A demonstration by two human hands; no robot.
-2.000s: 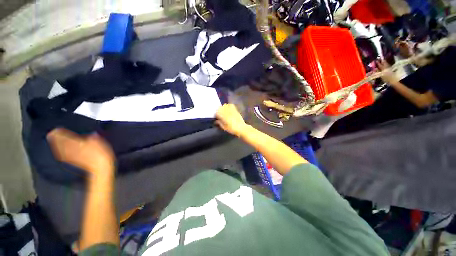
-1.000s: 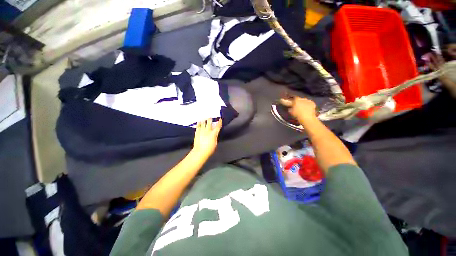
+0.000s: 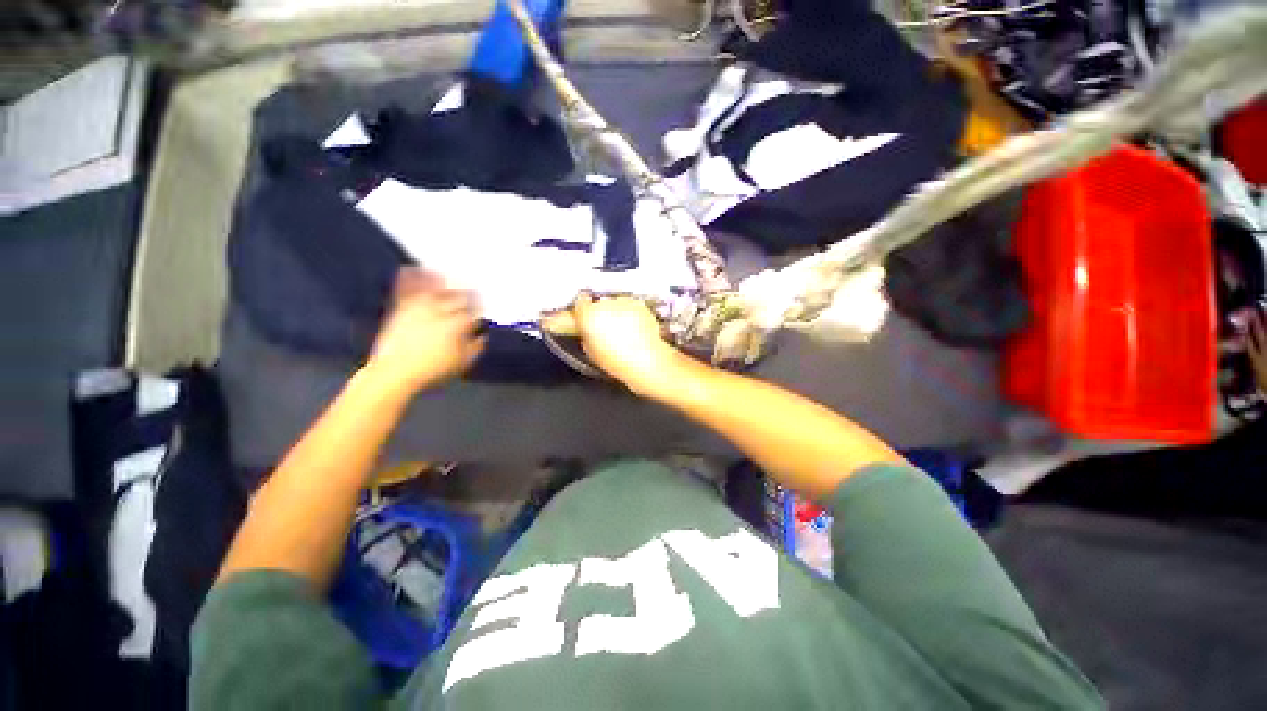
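Observation:
A black garment piece with a white panel [image 3: 473, 236] lies spread over the dark padded board. My right hand [image 3: 618, 336] is closed around the handle of the steam iron [image 3: 573, 356], whose curved rim shows just below my fingers at the panel's near edge. A whitish wrapped hose and cord [image 3: 813, 285] joins the iron and crosses over the garment. My left hand [image 3: 428, 331] is on the near edge of the garment, left of the iron. It is blurred, and I cannot tell if its fingers pinch the cloth.
A black-and-white heap [image 3: 792, 146] lies beyond the iron. A red plastic basket [image 3: 1112, 299] stands at the right and a blue block [image 3: 517, 42] at the back. Black-and-white pieces [image 3: 139, 514] hang at lower left. A blue basket [image 3: 403, 576] is below the table edge.
My right hand has brought the iron left onto the garment's near edge, with hose and cord following. My left hand has moved left along that edge. The view has shifted.

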